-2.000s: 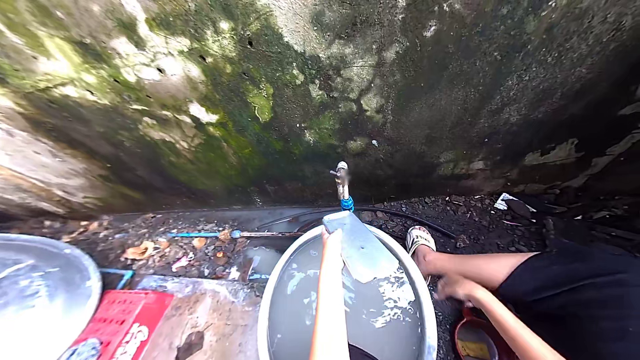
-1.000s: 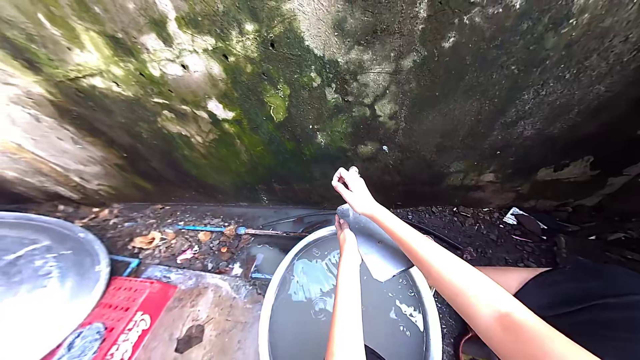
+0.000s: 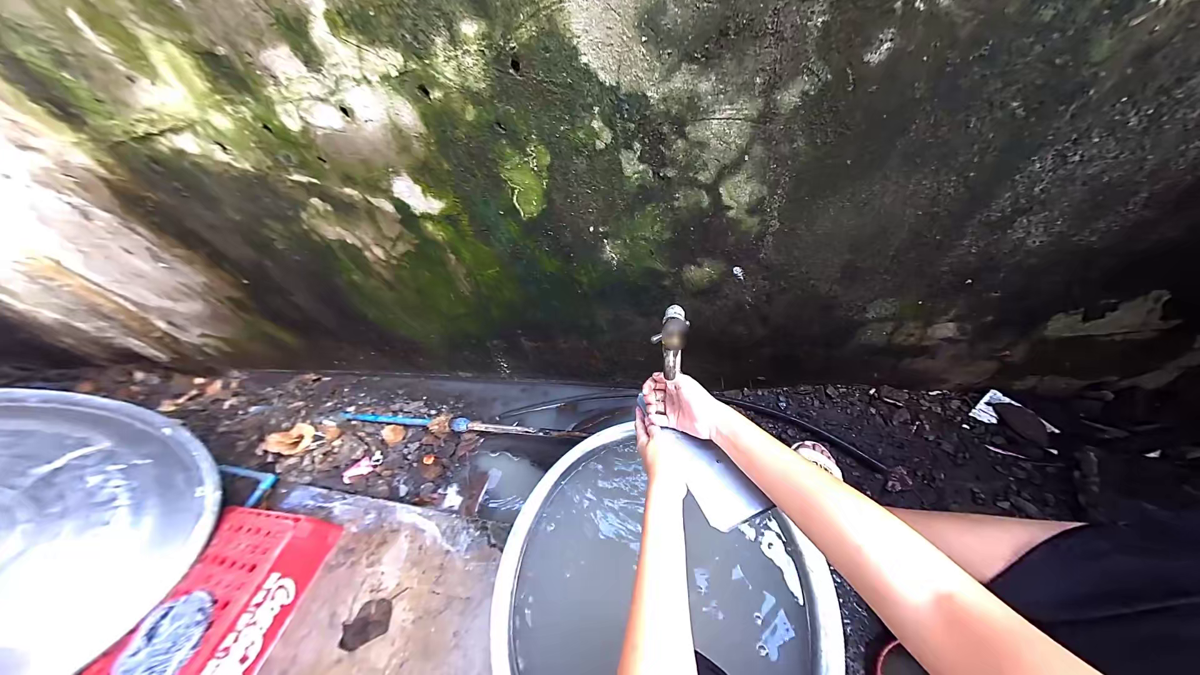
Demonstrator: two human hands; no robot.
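Observation:
Below a metal tap (image 3: 672, 337), my two hands are close together over the far rim of a round metal basin (image 3: 511, 572) of cloudy water. My left hand (image 3: 650, 436) is at the near end of the tap's stream area, against the upper end of a flat, shiny metal sheet or blade (image 3: 720, 483); its fingers are partly hidden. My right hand (image 3: 682, 405) is cupped right under the spout, touching or almost touching my left. The metal piece slants down over the water between my forearms. Whether my right hand also grips it cannot be told.
A large metal basin (image 3: 202, 469) stands at the left on a red plastic crate (image 3: 305, 553), with a grey scrubbing cloth (image 3: 167, 633) beside it. A blue pipe (image 3: 398, 418) and a black hose (image 3: 806, 431) lie near the mossy wall (image 3: 562, 187). My sandalled foot (image 3: 817, 457) is right of the basin.
My right hand came from the right side to the tap, was on top of it a second ago, and is now lower, under the spout beside my left hand.

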